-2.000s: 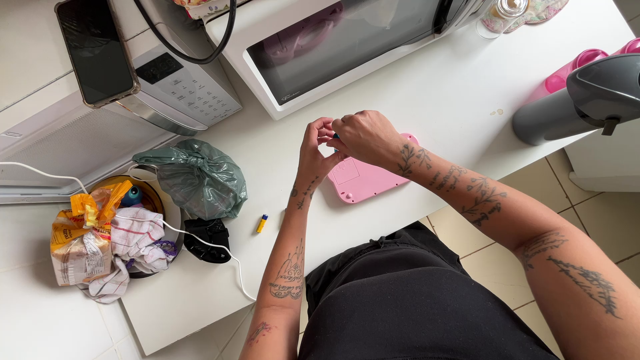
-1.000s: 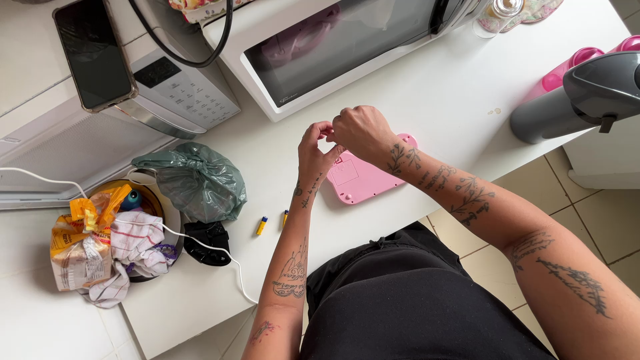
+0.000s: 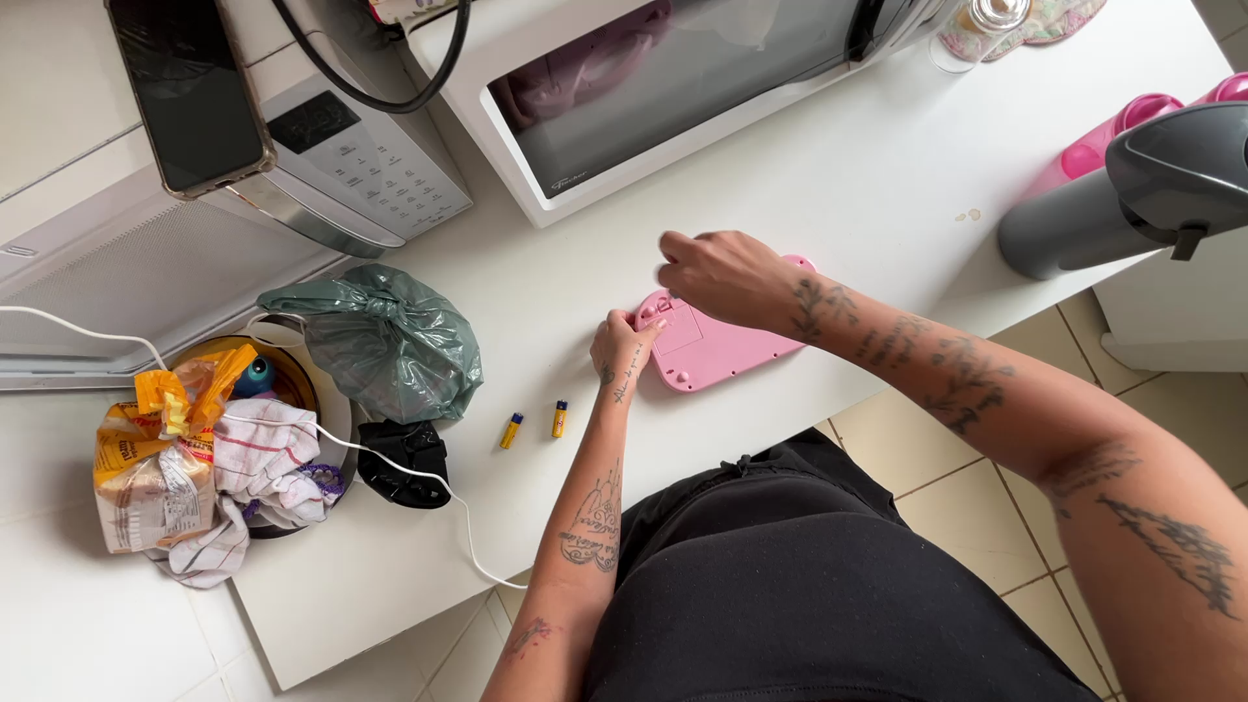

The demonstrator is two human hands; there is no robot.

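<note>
A pink plastic device (image 3: pixel 726 351) lies on the white counter, a rectangular cover outlined on its upward face near the left end. My left hand (image 3: pixel 627 343) grips that left end, its thumb on the face. My right hand (image 3: pixel 717 273) is curled above the device's far edge; its fingertips are blurred, and whether they hold something cannot be seen. Two yellow and blue batteries, one (image 3: pixel 511 431) and another (image 3: pixel 560 419), lie apart on the counter, left of my left forearm.
Behind stands a white toaster oven (image 3: pixel 536 200); a microwave (image 3: pixel 390 185) with a phone (image 3: pixel 190 97) on top is at left. Nearby are a tied green bag (image 3: pixel 400 341), a bread bag (image 3: pixel 156 487), a cloth (image 3: pixel 263 458) and a white cable (image 3: pixel 468 531). A grey thermos (image 3: pixel 1063 229) stands at right.
A second battery has come to lie on the counter beside the first. My hands, together above the device before, have parted; my left hand has come down onto the device's left end.
</note>
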